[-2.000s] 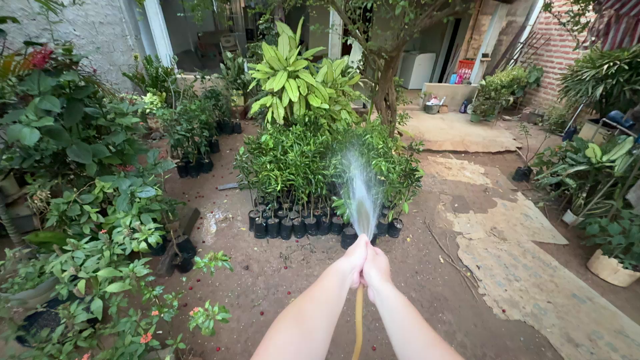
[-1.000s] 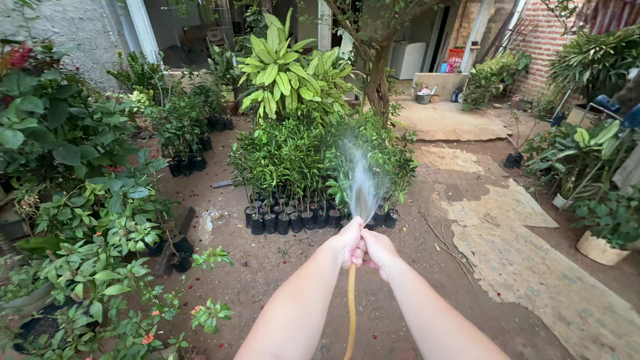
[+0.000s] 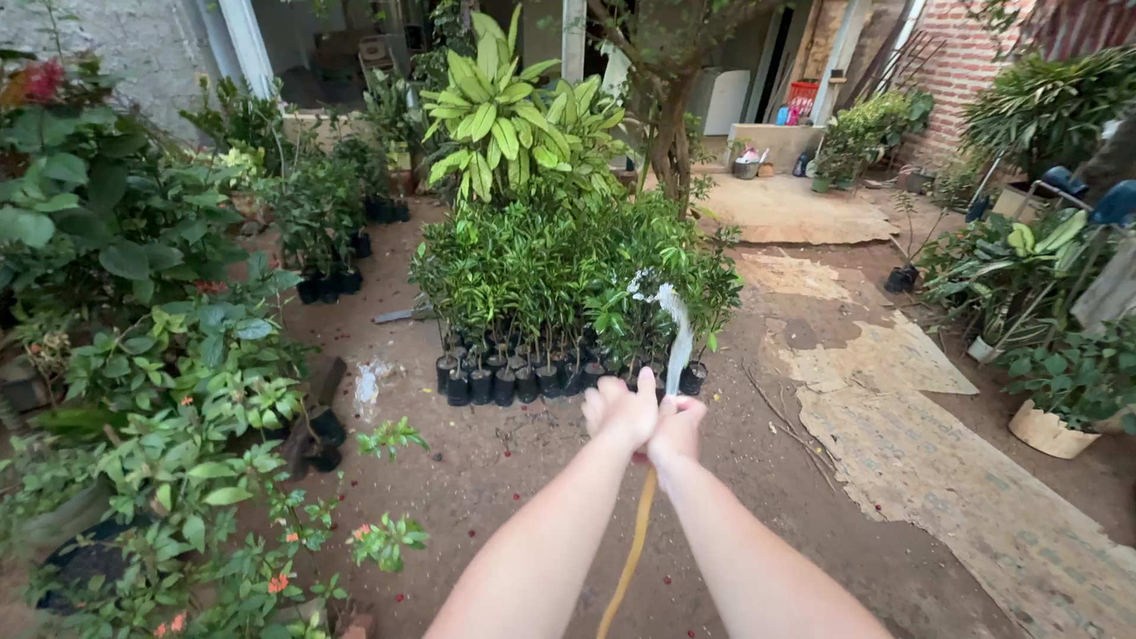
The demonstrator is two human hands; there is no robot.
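Observation:
A yellow garden hose (image 3: 635, 555) runs up from the lower edge to my two hands, which meet in front of the seedlings. My right hand (image 3: 676, 430) is closed around the hose near its end. My left hand (image 3: 624, 413) lies against it with fingers raised and partly spread; whether it also touches the hose is hidden. A narrow, curved stream of water (image 3: 679, 342) leaves the hose end toward the right part of the leafy seedlings (image 3: 532, 266). These stand close together in black nursery bags (image 3: 504, 386).
Behind the seedlings are a large broad-leaved plant (image 3: 497, 124) and a tree trunk (image 3: 672, 151). Flowering shrubs (image 3: 204, 497) crowd the left side. Worn paving (image 3: 923, 453) crosses the soil at right, beside a plant in a pale pot (image 3: 1052, 430). Thin sticks (image 3: 790, 422) lie on the ground.
The water has gone from a wide, fine spray to a narrow, solid stream. The fingers of my left hand have loosened from the clasp around the hose end and lifted.

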